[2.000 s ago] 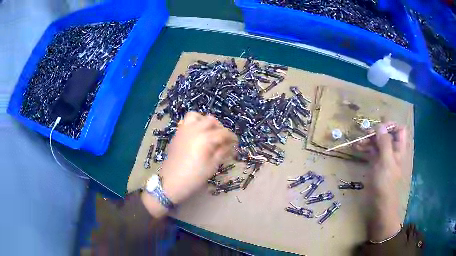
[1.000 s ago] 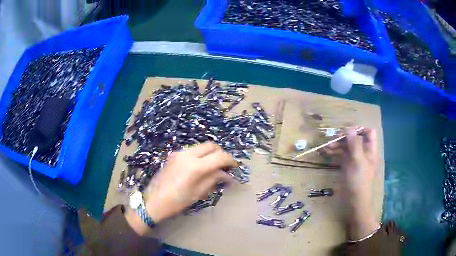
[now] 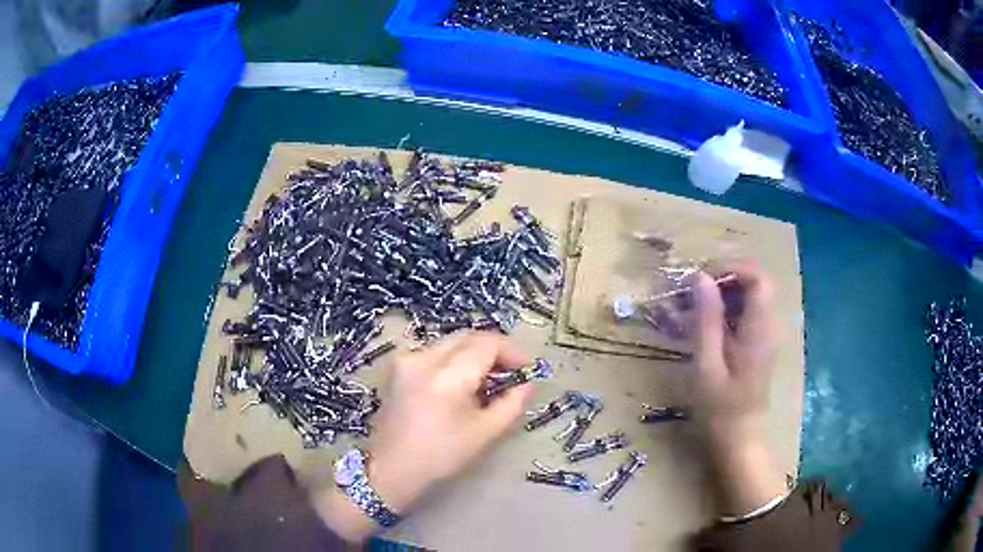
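Observation:
My left hand [image 3: 458, 394] holds a dark metal part [image 3: 514, 380] between thumb and fingers, its silver end pointing right. My right hand [image 3: 728, 323] holds a thin pale stick [image 3: 670, 293] over the stained cardboard pad [image 3: 604, 259]; hand and stick are blurred. A white cup [image 3: 623, 307] sits on the pad left of the stick's tip. A large heap of metal parts [image 3: 356, 248] lies on the cardboard sheet [image 3: 431, 496]. Several separate parts [image 3: 595, 446] lie between my hands.
A blue bin [image 3: 162, 216] of dark parts stands at left, holding a black device [image 3: 67, 243] with a white cable. Blue bins [image 3: 604, 92] stand at the back. A white bottle [image 3: 717, 162] lies beyond the pad. Loose parts [image 3: 954, 399] lie at far right.
My left hand has come away from the heap with a part in its fingers. My right hand still holds the stick over the pad. The view has shifted.

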